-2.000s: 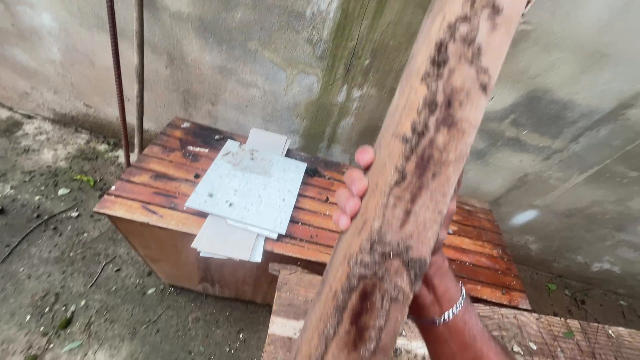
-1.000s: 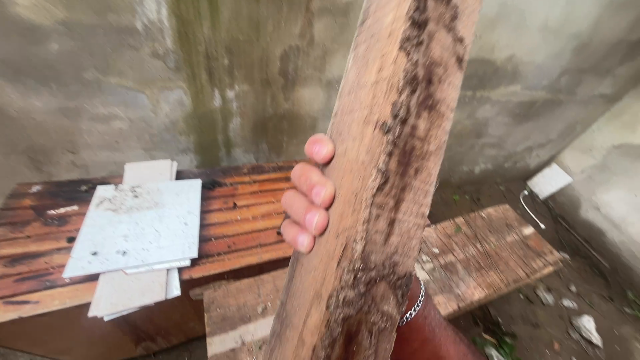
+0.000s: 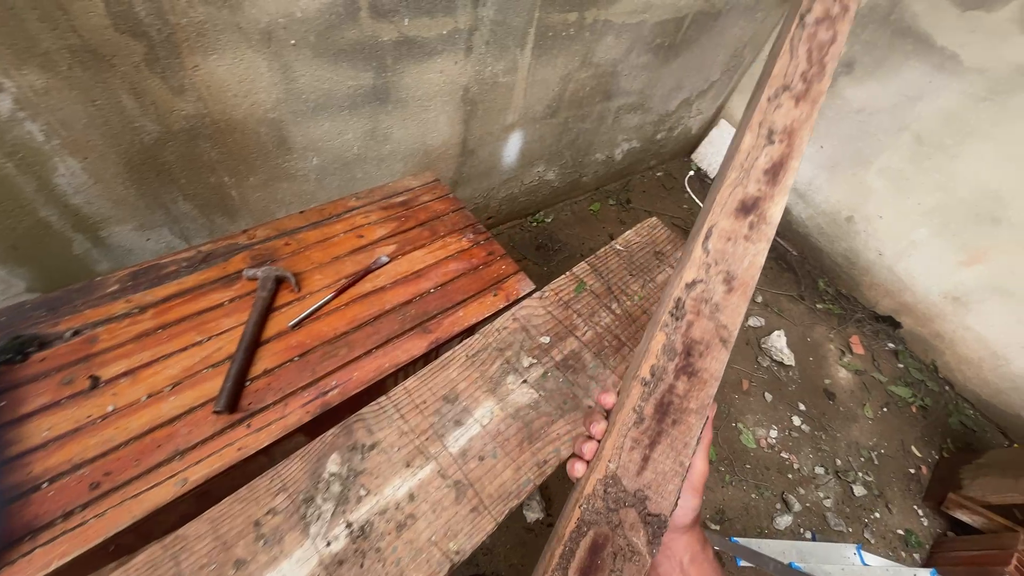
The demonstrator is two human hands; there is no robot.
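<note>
My right hand point(image 3: 693, 512) grips a long, rough wooden beam point(image 3: 704, 320) from beneath, fingertips around its left side and thumb on its right. The beam slants up to the upper right, with dark stains and crumbly dirt near its lower end. Under and beside it lies a wide weathered plank point(image 3: 448, 432). A claw hammer point(image 3: 250, 344) and a screwdriver point(image 3: 340, 292) rest on the reddish slatted wooden surface point(image 3: 400, 248) at left. My left hand is out of view.
A stained concrete wall point(image 3: 320, 104) stands behind, and a paler wall point(image 3: 920, 208) rises at right. Stones point(image 3: 778, 348), leaves and twigs litter the dirt ground. Pale pieces with blue marks point(image 3: 832, 554) and brown wooden pieces point(image 3: 980, 552) lie at the lower right.
The view has swung far to the right. The hammer and screwdriver have come into view, and the pale square sheets have left it. My right hand still holds the beam.
</note>
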